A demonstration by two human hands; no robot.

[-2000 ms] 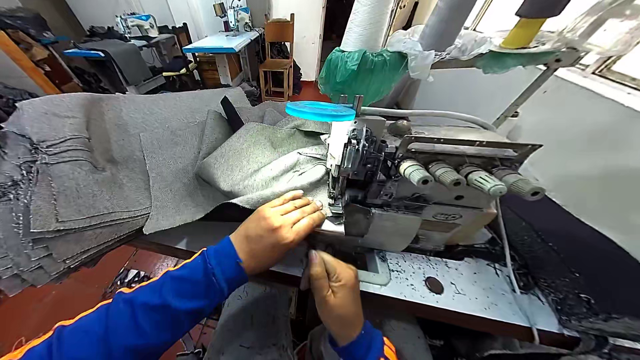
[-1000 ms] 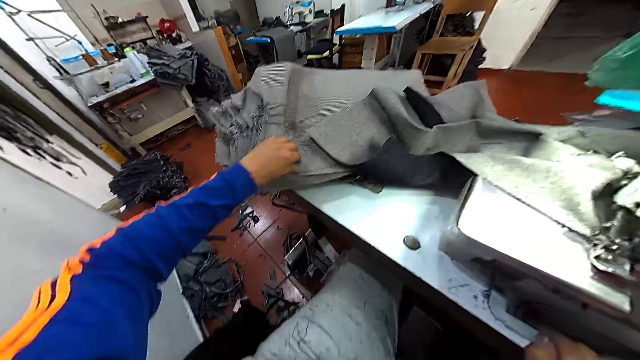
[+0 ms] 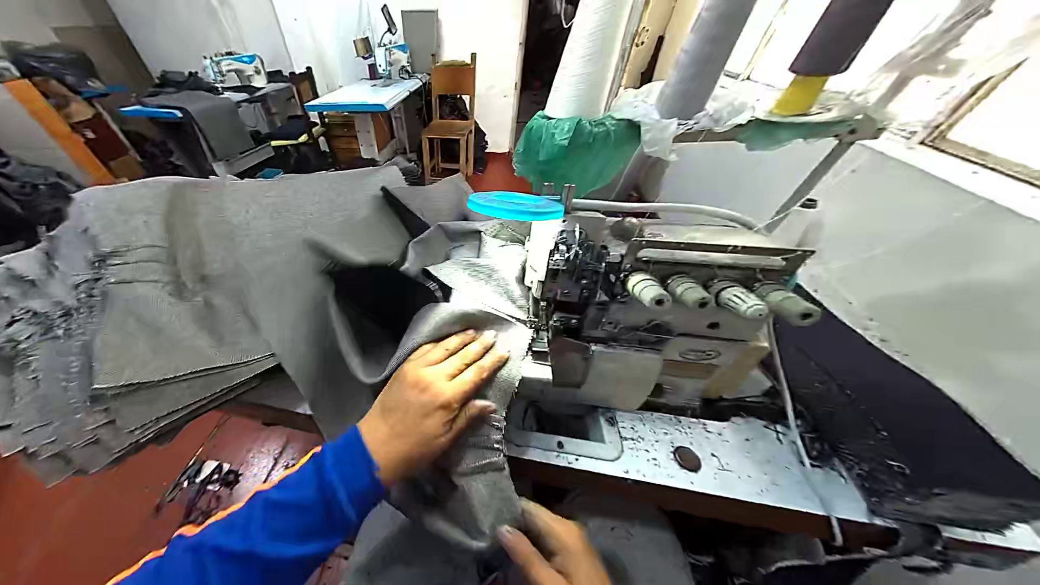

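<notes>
Grey fabric [image 3: 479,325] runs from the overlock sewing machine [image 3: 666,317] down over the table's front edge. My left hand [image 3: 439,398] lies flat on it, fingers pointing toward the presser foot area, just left of the machine. Lower down, my right hand [image 3: 556,544] pinches the hanging edge of the same fabric between thumb and fingers. Dark fabric [image 3: 378,305] shows within the folds behind my left hand. A layered stack of grey fabric pieces [image 3: 179,301] spreads to the left. The needle itself is too small to make out.
A blue translucent disc [image 3: 516,205] sits atop the machine. Large thread cones [image 3: 589,65] stand behind, over green plastic [image 3: 577,154]. A hose [image 3: 784,406] crosses the table's right side. Dark scraps [image 3: 203,479] lie on the floor at left. A wooden chair [image 3: 449,114] stands farther back.
The view swung left and has come back to the machine. My left hand has moved from the stack at left onto the fabric beside the machine. My right hand now grips the fabric's lower edge.
</notes>
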